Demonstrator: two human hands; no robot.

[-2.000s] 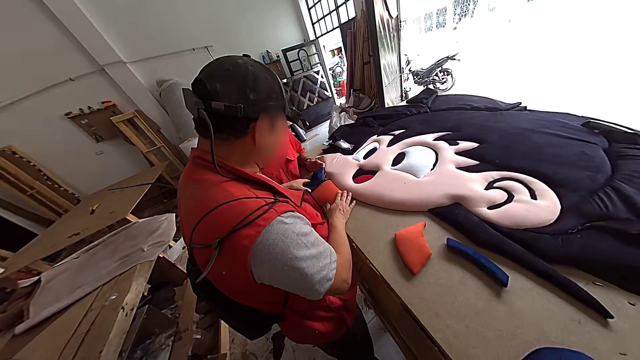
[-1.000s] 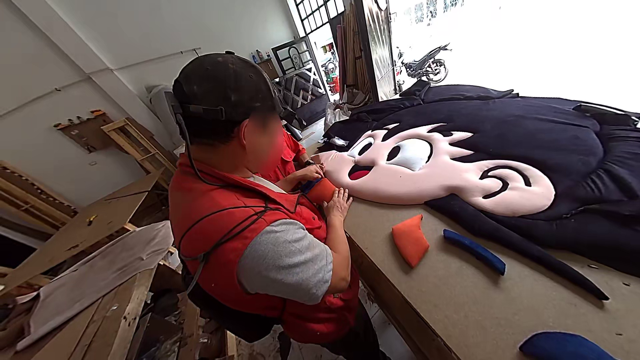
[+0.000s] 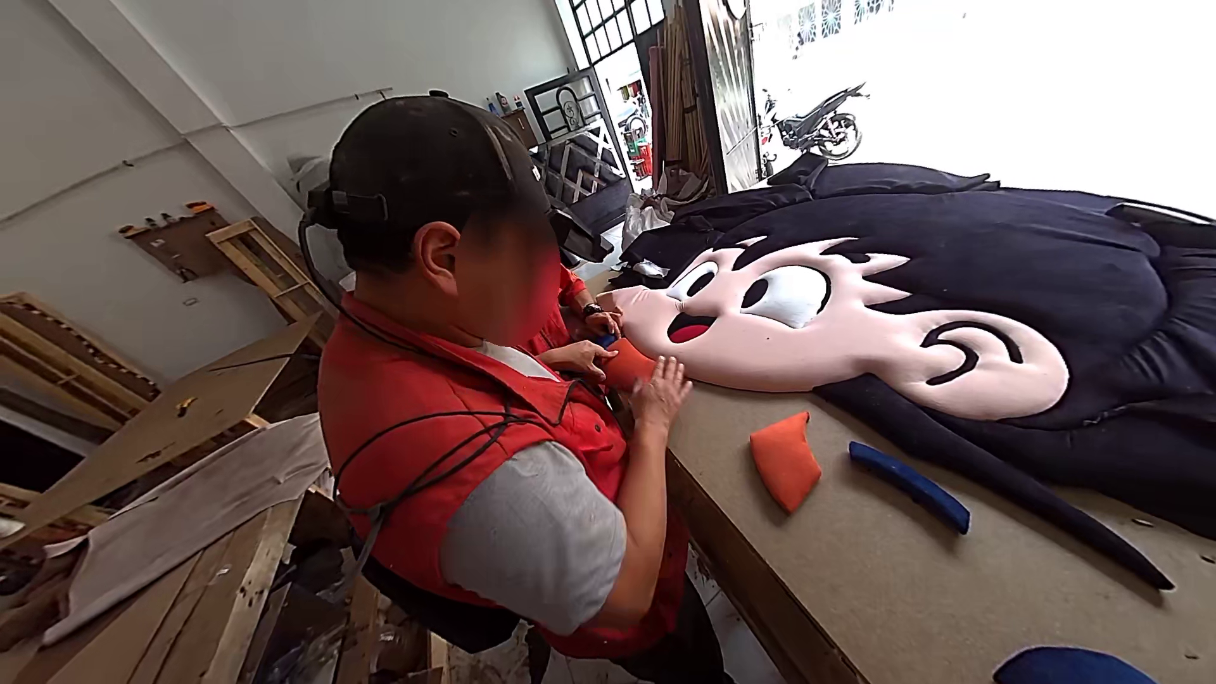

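Observation:
Neither my left hand nor my right hand is in view. A large padded cartoon face with pink fabric skin (image 3: 750,347) and black fabric hair (image 3: 1035,247) lies on the worktable (image 3: 855,579). At its chin side, a co-worker in a red vest (image 3: 446,408) has one hand (image 3: 662,391) at an orange padded piece (image 3: 627,365) and the other hand (image 3: 581,359) beside it. A second person's hand with a wristwatch (image 3: 602,321) is close by, at a small blue piece. Another orange padded piece (image 3: 787,461) and a curved blue padded strip (image 3: 910,486) lie nearer on the table.
A rounded blue piece (image 3: 1073,667) shows at the bottom right. Wooden boards and frames (image 3: 152,427) with draped fabric (image 3: 204,508) stand at the left. The table edge (image 3: 750,579) runs beside the co-worker. A motorcycle (image 3: 822,123) stands outside the open doorway.

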